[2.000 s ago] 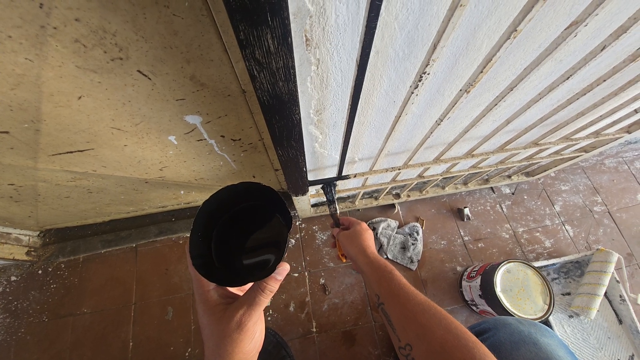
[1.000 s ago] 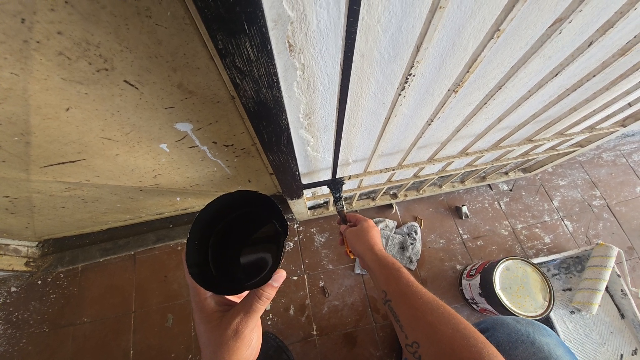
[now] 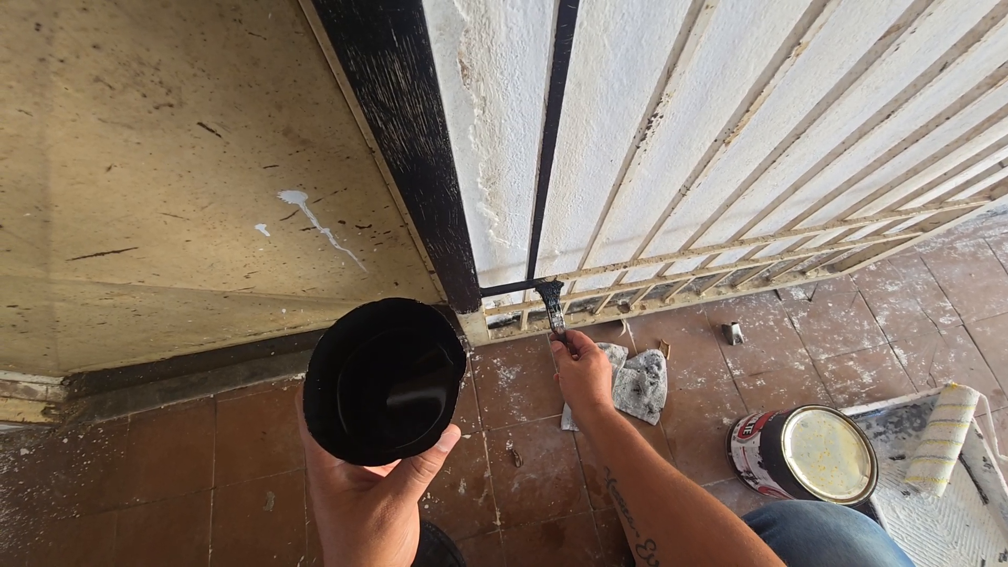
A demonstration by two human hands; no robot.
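My left hand (image 3: 366,500) holds a black cup of black paint (image 3: 386,382) at the lower centre, tilted so that its inside shows. My right hand (image 3: 584,370) grips the handle of a paintbrush (image 3: 553,303). The brush's black-coated bristles touch the lower horizontal rail of the metal railing (image 3: 693,253), where black paint meets cream paint. The first vertical bar (image 3: 551,142) is black, and so is the short stretch of rail beside the black post (image 3: 409,142). The other bars are cream with worn spots.
A stained rag (image 3: 642,386) lies on the tiled floor (image 3: 543,465) behind my right hand. At the lower right stand a lidded paint can (image 3: 827,455) and a paint tray (image 3: 921,520) with a striped roller (image 3: 941,441). A yellowish panel (image 3: 173,173) fills the left side. My knee (image 3: 823,535) is beside the can.
The brush has moved up and to the right along the lower rail since the earliest frame. The black cup stays in my left hand.
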